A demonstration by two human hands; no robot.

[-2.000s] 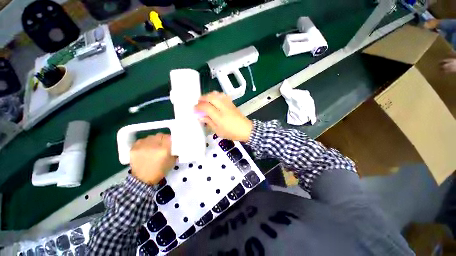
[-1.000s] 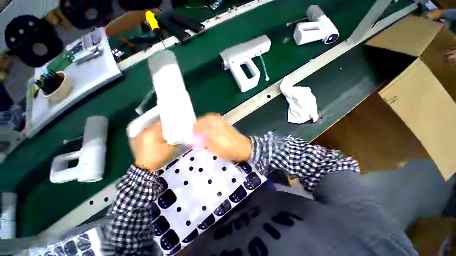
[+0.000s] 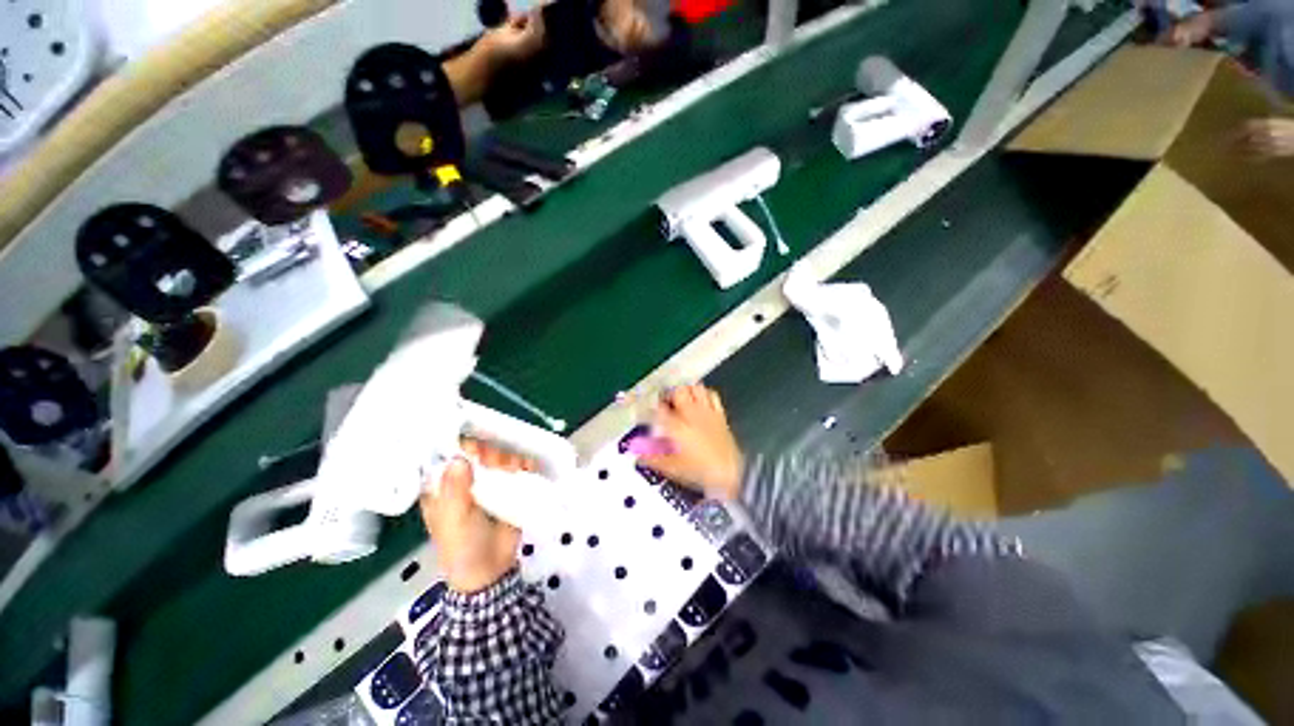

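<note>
My left hand [image 3: 476, 525] holds a white camera body [image 3: 405, 404] by its squared bracket, tilted over the belt's near rail. The camera is blurred and overlaps another white camera [image 3: 341, 532] lying on the belt behind it. My right hand [image 3: 695, 443] holds a small pink hand tool [image 3: 647, 445] at the upper right corner of the panel sheet [image 3: 585, 574]. The sheet lies at my lap edge, with black rounded front panels along its sides and small black dots in the middle.
Two more white cameras [image 3: 724, 213] [image 3: 891, 111] lie on the green belt. A white cloth [image 3: 849, 329] is on the bench edge, left of an open cardboard box [image 3: 1185, 298]. A parts tray [image 3: 305, 305] and hanging black pieces [image 3: 153, 263] are at the far left. Hands show opposite.
My left hand has turned the camera and moved it away from my right hand. My right hand has moved right, to the sheet's corner. The view has shifted, showing more hanging black pieces.
</note>
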